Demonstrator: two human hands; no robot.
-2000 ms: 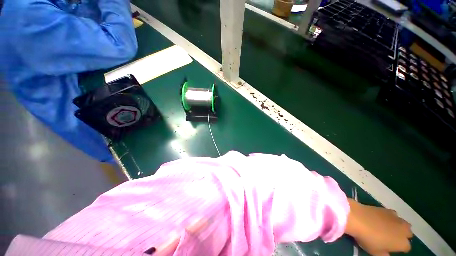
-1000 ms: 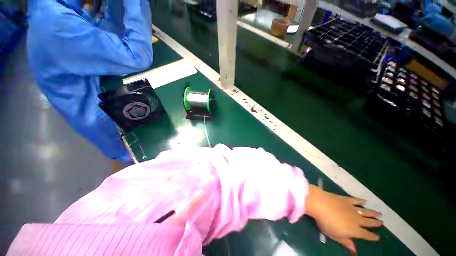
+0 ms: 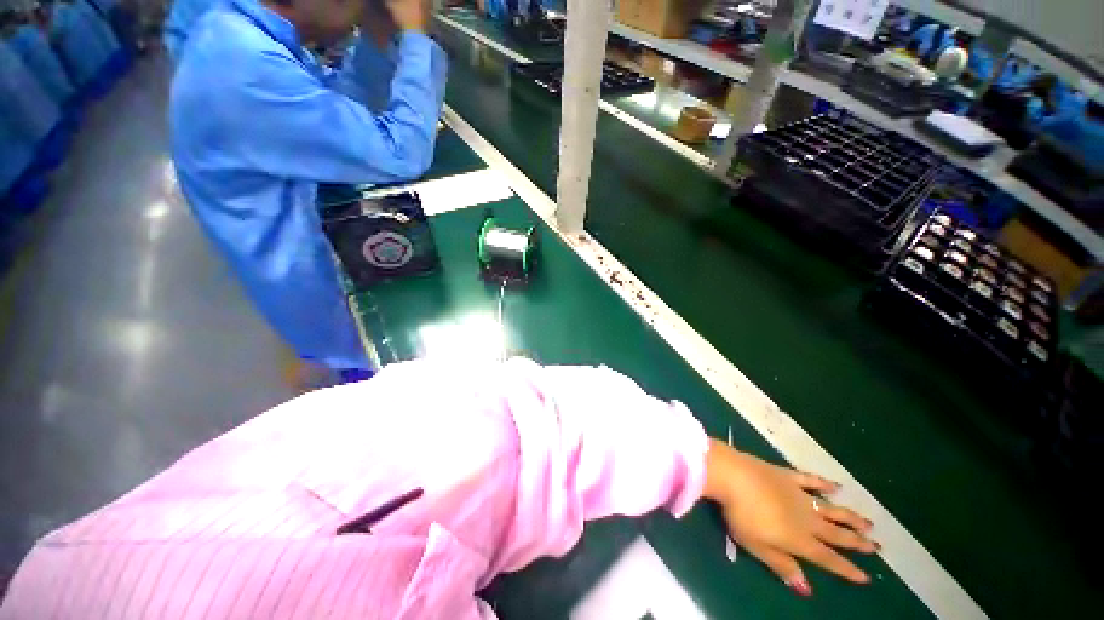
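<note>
My left hand [image 3: 787,515] lies palm down on the green bench [image 3: 605,351], fingers spread over the edge of the white strip. It wears a ring and holds nothing. My pink-sleeved left arm crosses the lower part of the view. A thin silver sliver, perhaps tweezers [image 3: 730,549], passes beneath the hand or wrist; its middle is hidden. A bright white rectangle [image 3: 642,586], partly cut off, shows below the sleeve. A solder wire spool [image 3: 506,245] with green flanges stands farther up the bench, a strand running down from it. My right hand is out of the picture.
A black square fan [image 3: 383,240] stands at the bench's left edge beside a coworker in blue [image 3: 291,158]. A pale sheet [image 3: 454,191] lies behind it. A white post [image 3: 579,121] rises from the white strip [image 3: 714,369]. Black trays [image 3: 975,285] stand across the dark green surface.
The view has turned, showing more of the hall. My left hand has gone from bent fingers to spread fingers flat on the bench. The white rectangle below my sleeve shows more.
</note>
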